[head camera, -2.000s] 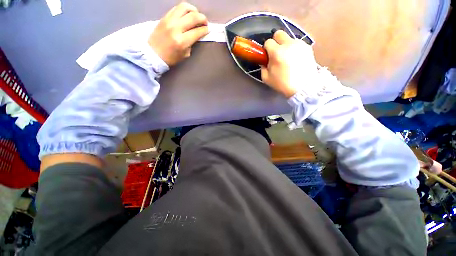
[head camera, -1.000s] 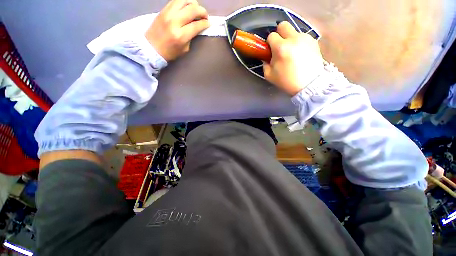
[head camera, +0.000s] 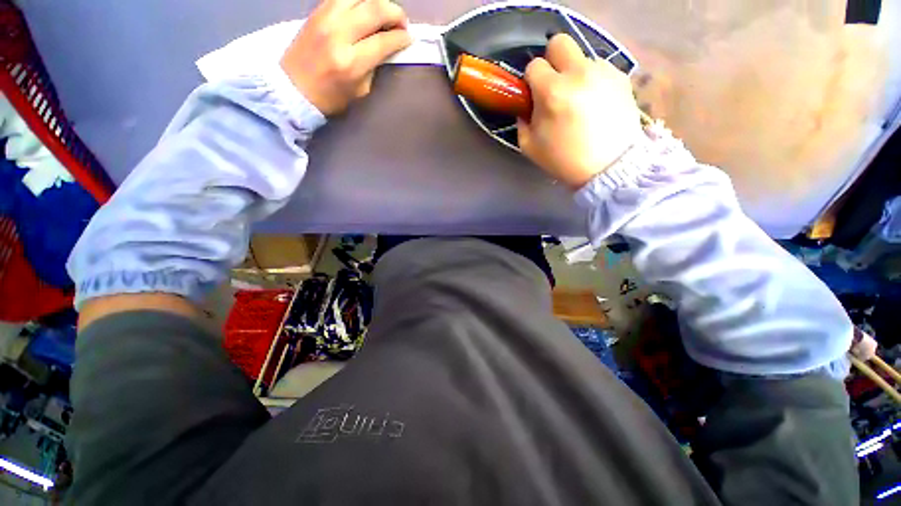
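A white curved cloth strip (head camera: 252, 54) lies on the ironing table. My left hand (head camera: 346, 54) grips it near its middle, fingertips pinched on the cloth. The strip's right end meets the left tip of the steam iron (head camera: 499, 35), which has a dark body and pale rim and rests flat. Any cloth under the iron is hidden. My right hand (head camera: 578, 114) is closed on the iron's glossy orange-brown handle (head camera: 492, 87), whose left end sticks out of my grip.
The lavender-grey padded table (head camera: 415, 178) has brown scorch stains at right. A red slotted basket (head camera: 59, 138) with blue and white material stands at left. A small black piece (head camera: 862, 11) lies at the far right. Dark fabric (head camera: 874, 188) is beyond the table's right edge.
The white strip's left end has shifted right in view, closer to my left hand. More of the strip shows between my left hand and the iron. Both hands keep their holds.
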